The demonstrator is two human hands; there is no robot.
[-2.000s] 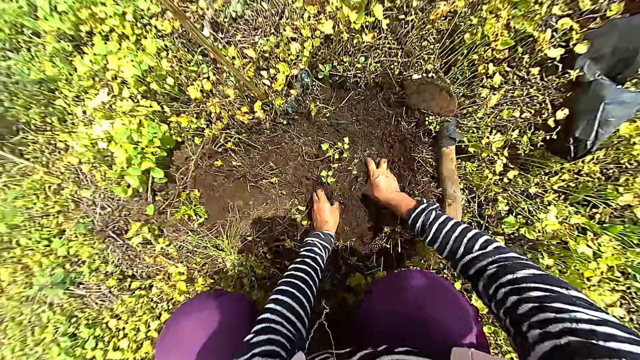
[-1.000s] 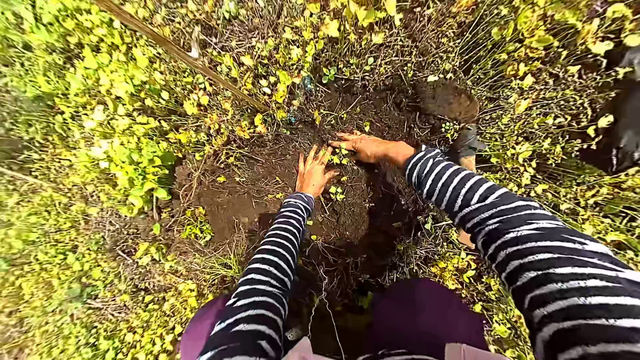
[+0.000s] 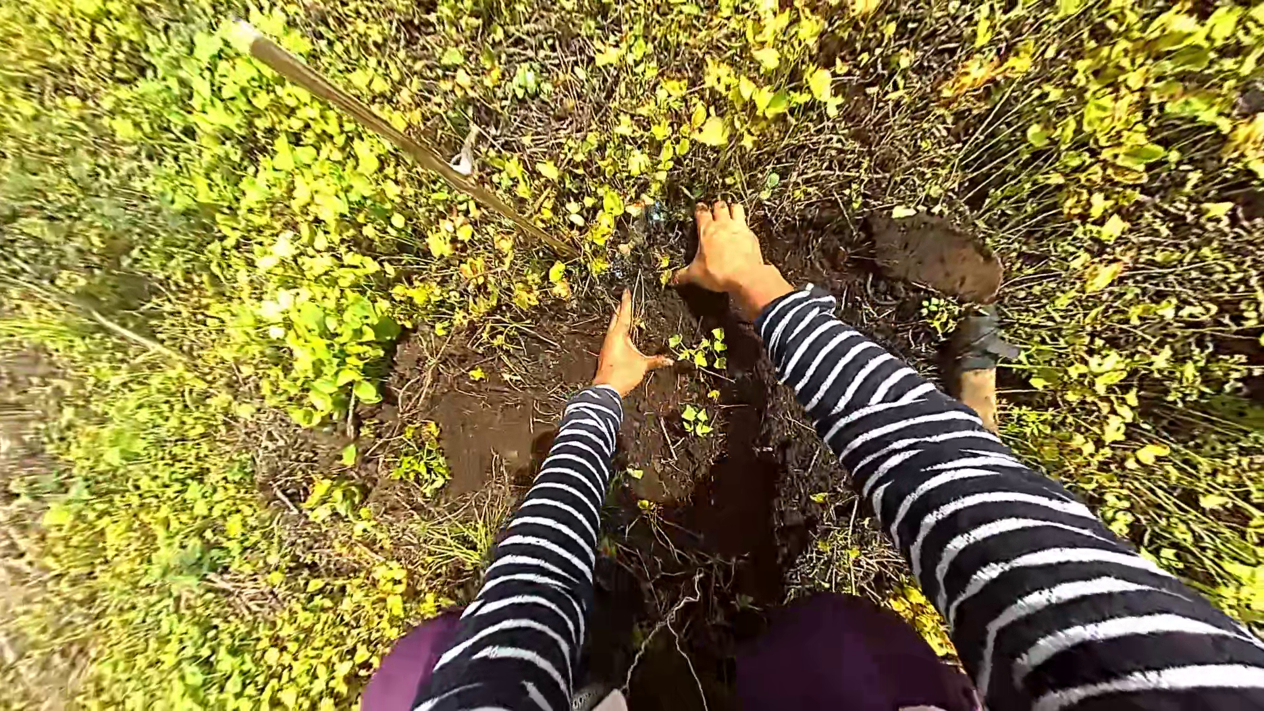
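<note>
My left hand (image 3: 628,354) is over the bare soil (image 3: 494,434), thumb spread from the fingers, with nothing seen in it. Farther forward, at the upper edge of the dug patch, my right hand (image 3: 726,249) reaches out with fingers apart; its fingertips are at the soil and plant litter. Small green seedlings (image 3: 703,351) grow just right of my left hand, and another sprig (image 3: 696,422) stands below them. To the right of my right hand lies a hoe, its blade (image 3: 936,259) caked in soil and its wooden handle (image 3: 978,395) partly hidden by my right sleeve.
A wooden stick (image 3: 395,133) slants down toward the upper edge of the soil patch. Leafy low plants (image 3: 326,336) and dry stems surround the patch. A thin pale string or root (image 3: 671,617) lies between my purple-clad knees (image 3: 839,652).
My right hand has moved forward from the seedlings to the upper edge of the patch. My left hand, flat with spread fingers one second ago, now has its thumb out to the side.
</note>
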